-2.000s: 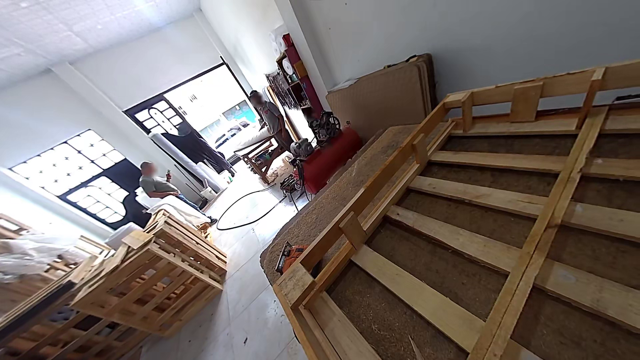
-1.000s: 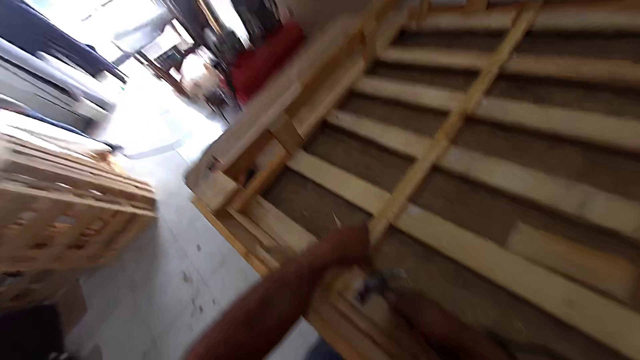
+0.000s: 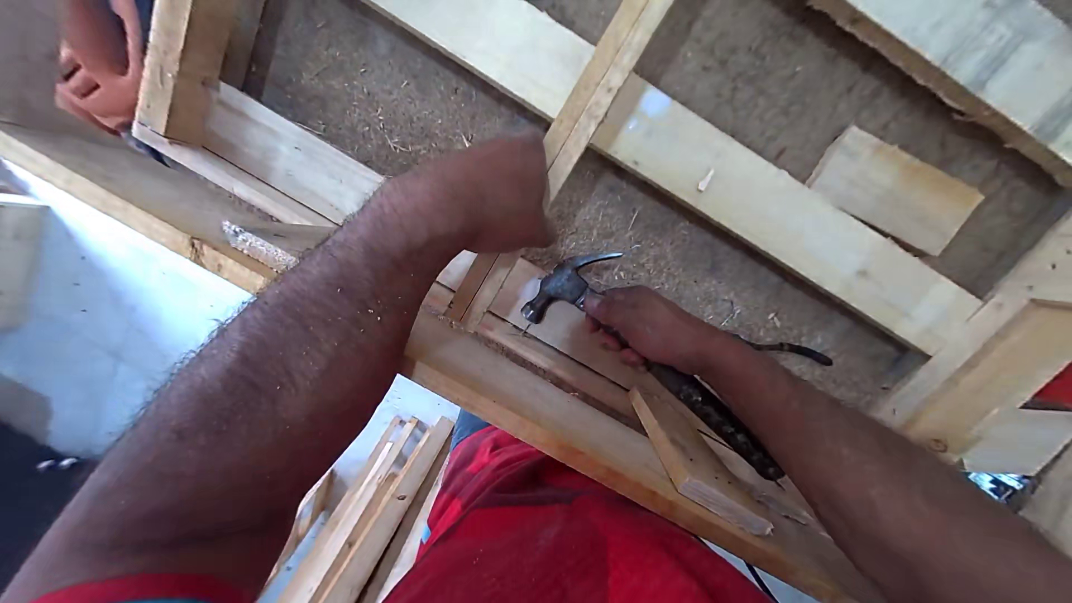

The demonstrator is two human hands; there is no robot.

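My right hand (image 3: 649, 327) grips a claw hammer (image 3: 559, 289) by its dark handle, close below the head. The hammer's face is just over the inner rail of a wooden slatted frame (image 3: 754, 205), where a thin nail seems to stand. My left hand (image 3: 511, 193) is blurred above the frame's middle bar (image 3: 599, 92), to the left of the hammer; its fingers are not clear, and whether it holds anything cannot be told. A short wooden offcut (image 3: 703, 469) lies on the near rail, below the hammer.
An orange power tool (image 3: 105, 71) is at the upper left beside the frame. A loose wood block (image 3: 896, 188) lies against a slat at right. A dark cable or strap end (image 3: 787, 347) is inside the frame. Wooden strips (image 3: 377, 511) stand below the near rail.
The view has swung down to the near edge of the frame. My hands, absent two seconds ago, are over it; they were close together one second ago and are now farther apart.
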